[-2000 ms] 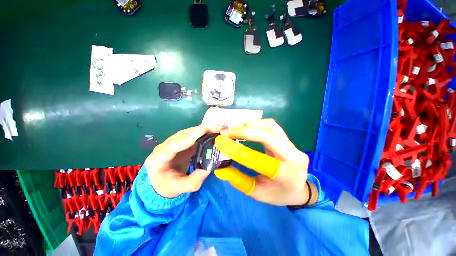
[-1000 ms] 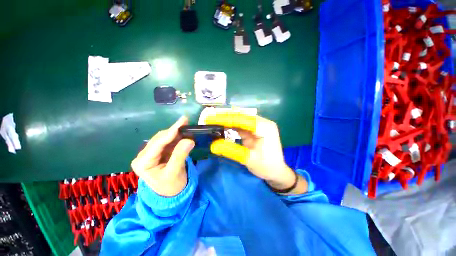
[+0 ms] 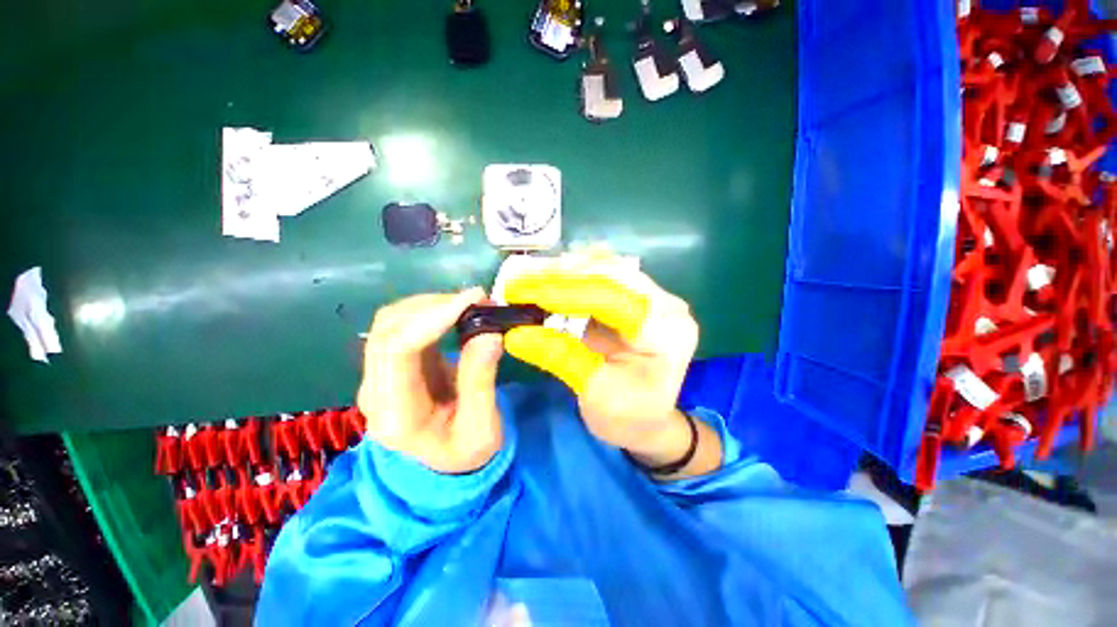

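Observation:
A black watch unit (image 3: 500, 320) is held edge-on between my two hands above the near edge of the bench. My left hand (image 3: 431, 382) pinches its left end between thumb and fingers. My right hand (image 3: 613, 347), with yellow finger cots on two fingers, grips its right end; a small white piece shows between those fingers. The unit's faces cannot be seen. Just behind my right hand lies a white wipe (image 3: 521, 266), partly hidden. Behind it stands the whitish dispenser (image 3: 522, 206) with its round silvery top.
A display module (image 3: 410, 224) with a flex tail lies left of the dispenser. White paper pieces (image 3: 294, 178) lie further left. Open housings and grey-white parts (image 3: 600, 96) line the far side. A blue bin (image 3: 864, 233) of red clamps stands right; a green crate (image 3: 116, 490) holds clamped units lower left.
The unit was turned from showing its small green screen to edge-on. Since one second ago both hands have shifted slightly and still hold it.

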